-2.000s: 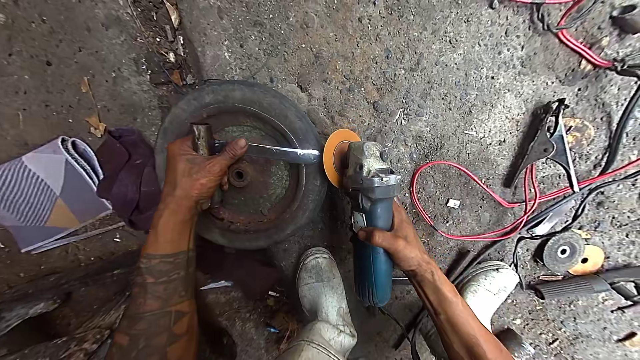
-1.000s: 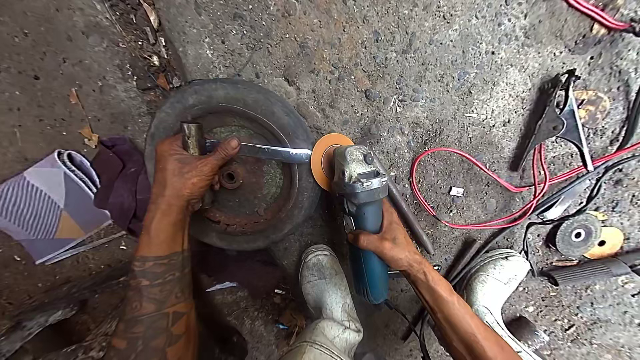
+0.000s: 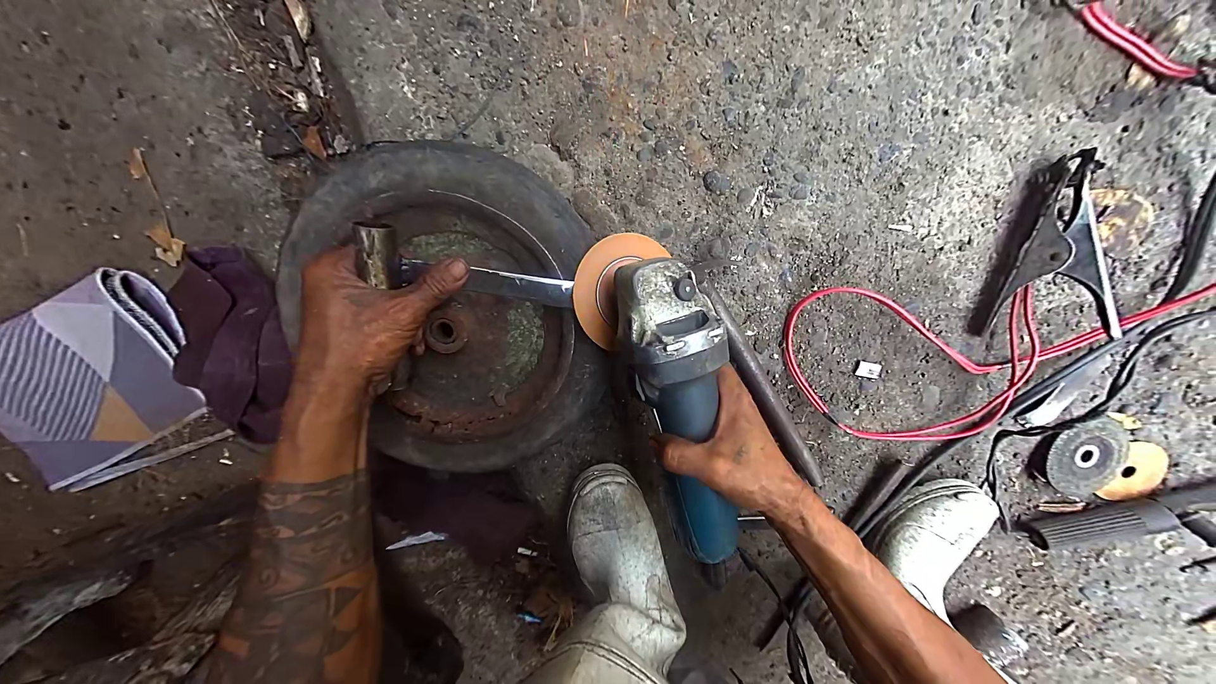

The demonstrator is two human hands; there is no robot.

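My left hand (image 3: 366,318) is closed around a metal piece with a short pipe-like end (image 3: 376,255) and a flat steel blade (image 3: 518,285) that points right. Beneath it lies a wheel with a black rubber tire (image 3: 484,446) and a rusty hub, flat on the ground. My right hand (image 3: 731,442) grips the blue body of an angle grinder (image 3: 689,408). Its orange disc (image 3: 608,285) stands at the blade's far end, over the tire's right edge; whether disc and blade touch, I cannot tell. Part of the left hand's grip is hidden by its own fingers.
Right: a black welding clamp (image 3: 1059,247), looped red cable (image 3: 807,370), black cables, spare discs (image 3: 1088,458) and a ribbed handle (image 3: 1102,522). A metal rod (image 3: 760,380) lies beside the grinder. Left: patterned cloth (image 3: 85,380) and dark cloth (image 3: 228,332). Below: white boots (image 3: 617,532).
Both hands keep their holds on the blade piece and the grinder. The orange disc stays at the blade's end, with its face turned somewhat more toward the view than two seconds ago.
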